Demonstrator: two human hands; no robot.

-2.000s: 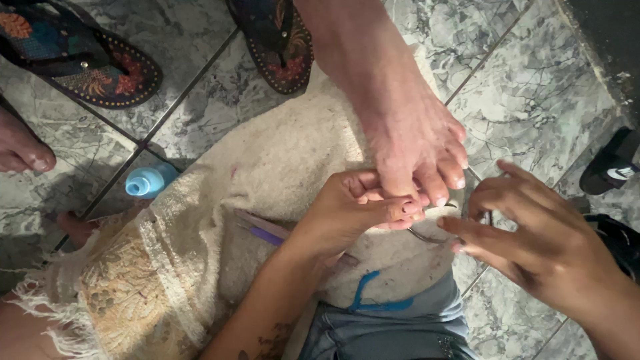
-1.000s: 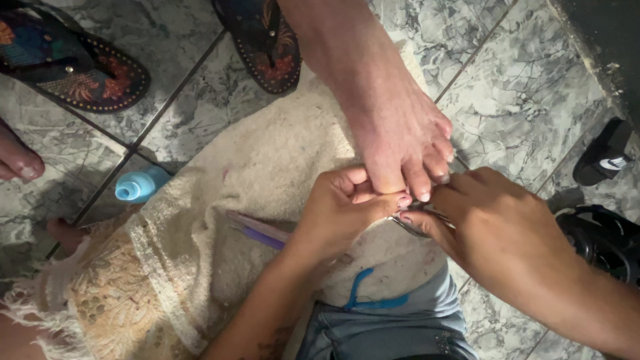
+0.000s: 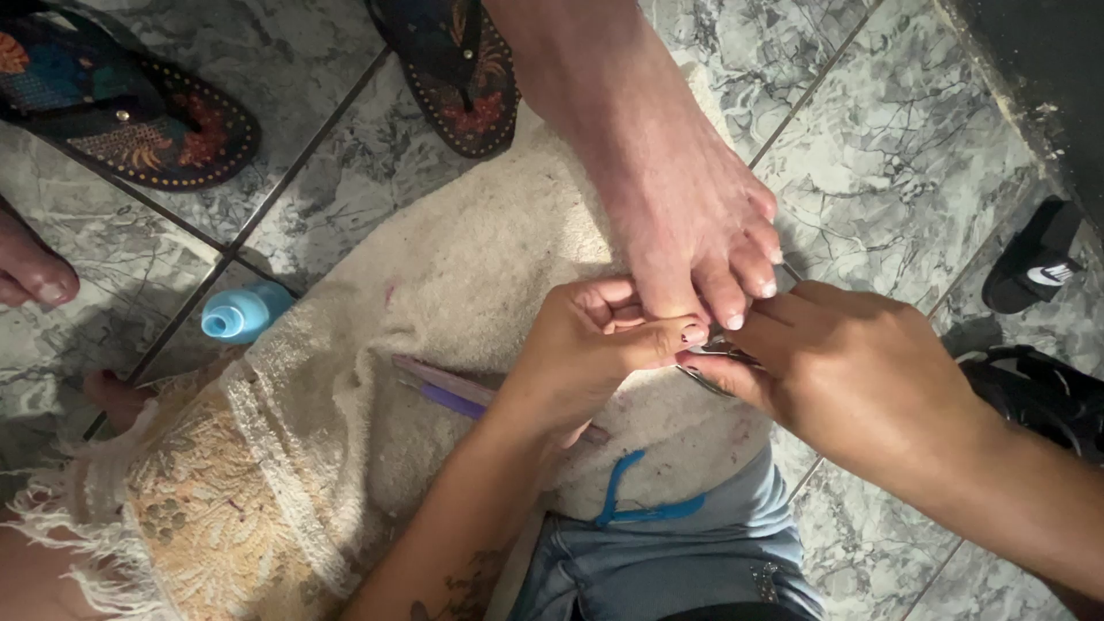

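Note:
Another person's foot (image 3: 673,198) rests on a beige towel (image 3: 448,233) spread over my lap. My left hand (image 3: 595,354) grips the big toe, its thumb lying across the toe's tip. My right hand (image 3: 828,362) is closed around metal nippers (image 3: 714,366), whose near end is beside the big toe; the fingers hide part of them and the jaws are not clear. Beneath my left forearm lie a nail file (image 3: 444,377) and a purple tool (image 3: 453,402). A blue plastic tool (image 3: 617,496) lies on the towel near my jeans.
A light blue bottle (image 3: 246,312) is at the towel's left edge. Patterned flip-flops (image 3: 185,129) stand on the marbled tile floor (image 3: 906,164). Another foot (image 3: 34,267) shows at far left. A black slide sandal (image 3: 1035,259) and a black object (image 3: 1035,397) are at right.
My right hand, held apart from the toes with the metal tool two seconds ago, has moved left to the big toe and closed around the tool. My left hand stays on the toe.

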